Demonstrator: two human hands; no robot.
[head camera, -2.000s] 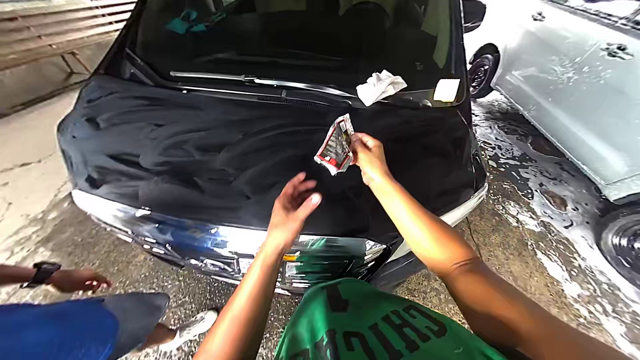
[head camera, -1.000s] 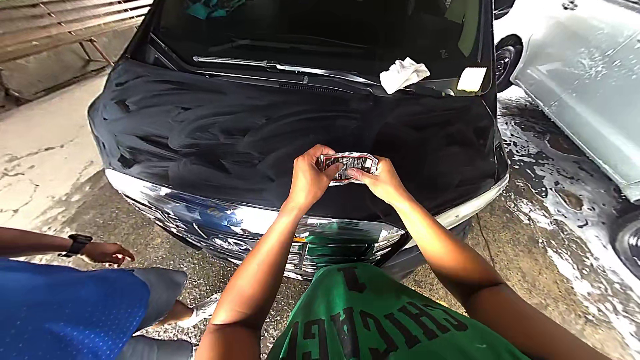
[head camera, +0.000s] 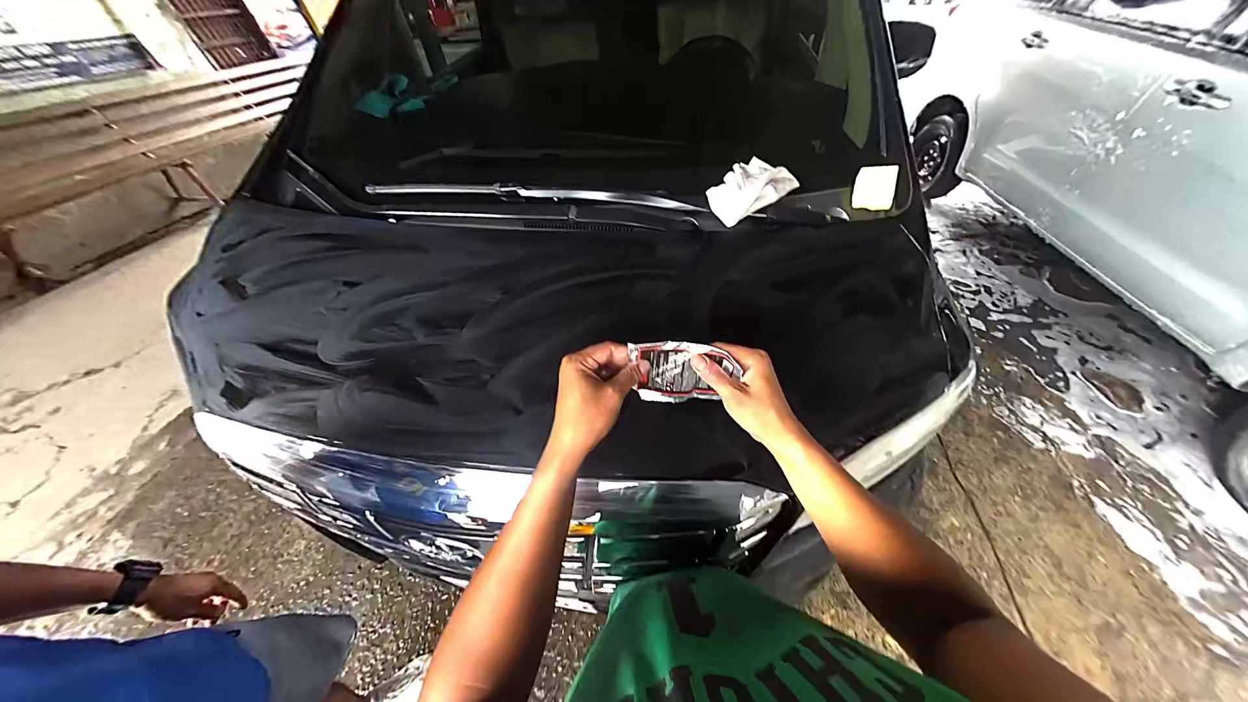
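Observation:
Between my hands, above the front of a black car's hood (head camera: 439, 302), is a small printed packet (head camera: 673, 371) with a dark face and a red and silvery edge. The fingers of my left hand (head camera: 597, 388) pinch its left end. My right hand (head camera: 749, 390) grips the right end, its thumb lying on the printed face. Swirled, hazy smears cover much of the hood. A crumpled white cloth (head camera: 749, 190) rests at the base of the windshield, near the wiper (head camera: 546, 195).
At the lower left stands another person in a blue shirt, a black watch on the wrist (head camera: 132, 585). A silver car (head camera: 1121, 175) with suds on it is parked at the right, over wet, foamy ground (head camera: 1092, 361). A slatted bench (head camera: 117, 136) stands at the left.
Two seconds ago only my right hand held the packet, and my left hand was empty with its fingers spread. Both hands now hold it, as they did one second ago.

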